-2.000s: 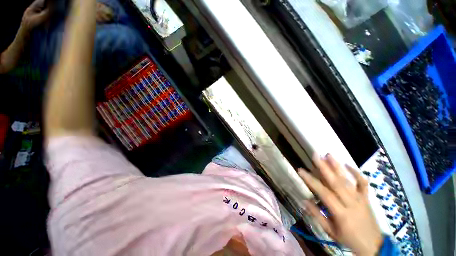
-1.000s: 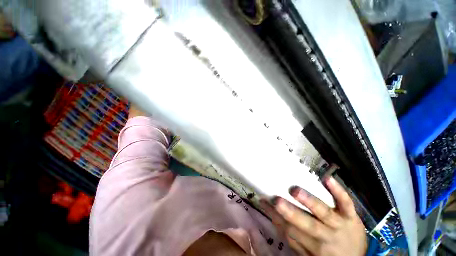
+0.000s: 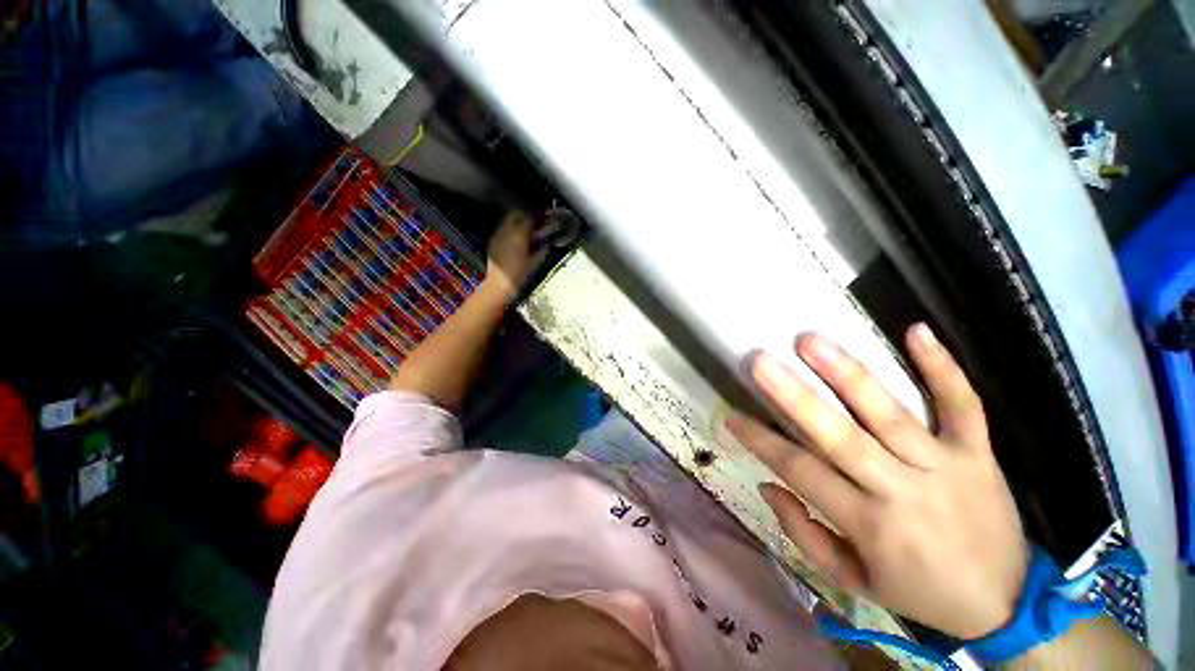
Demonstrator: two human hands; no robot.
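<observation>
A long white bar or cover (image 3: pixel 655 171) runs diagonally across the view, its surface glaring. My right hand (image 3: pixel 891 485), with a bright blue strap on its wrist, rests palm down on its lower end, fingers spread and nothing seen in it. My left hand (image 3: pixel 514 256) reaches to a small round metallic part (image 3: pixel 561 228) beneath the bar's left side. The fingers are small and dark, so I cannot tell whether they grip it. A corner of a circuit board panel (image 3: pixel 1120 593) shows beyond my right wrist.
A worn pale ledge (image 3: pixel 629 361) lies between my body and the bar. A red crate with striped contents (image 3: pixel 374 282) is low at the left, with red objects (image 3: pixel 291 479) below it. A dark track and pale rail (image 3: pixel 1048 223) curve along the right; a blue bin (image 3: pixel 1166 282) is cut off.
My left arm has moved from the upper left to the part under the bar. The view has shifted; the bar looked much wider a second ago. My right hand stays on it.
</observation>
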